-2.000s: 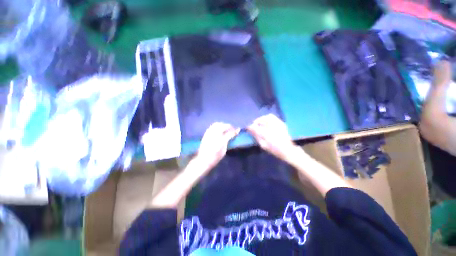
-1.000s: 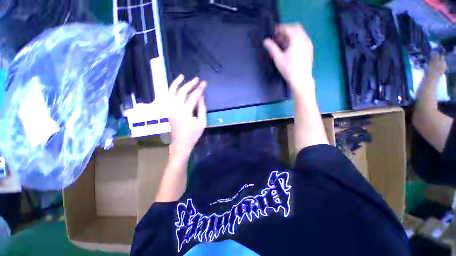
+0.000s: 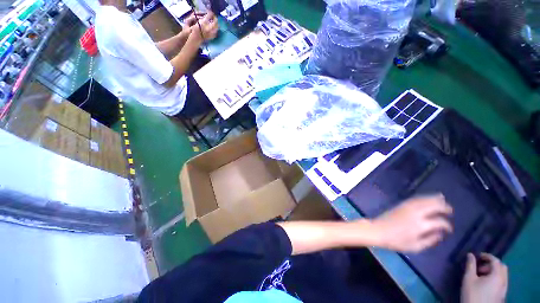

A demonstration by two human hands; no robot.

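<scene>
The black work tray (image 3: 441, 183) lies slanted at the right. Black strips lie in it, among them one near its middle (image 3: 423, 176). My left hand (image 3: 417, 225) is over the tray's near part, blurred, fingers bent; I cannot tell if it holds anything thin. My right hand (image 3: 485, 278) is at the tray's near right part, low in the picture, thumb and fingers curled; dark strips lie close by, and I cannot tell if it grips one. The white backing sheet with black rectangles (image 3: 330, 184) lies along the tray's left edge, partly covered by a clear bag (image 3: 320, 115).
An open brown carton (image 3: 237, 180) stands below the bench edge. A film-wrapped bundle (image 3: 361, 41) stands behind the bag. A black tool (image 3: 421, 46) lies at the back. A person in white (image 3: 133, 56) works beside a board with small parts (image 3: 228, 94). Stacked cartons (image 3: 74, 121) stand at left.
The view has swung left, bringing the person, board and floor into view. My left hand has moved from beside the backing sheet to over the tray; my right hand is now lower and nearer it.
</scene>
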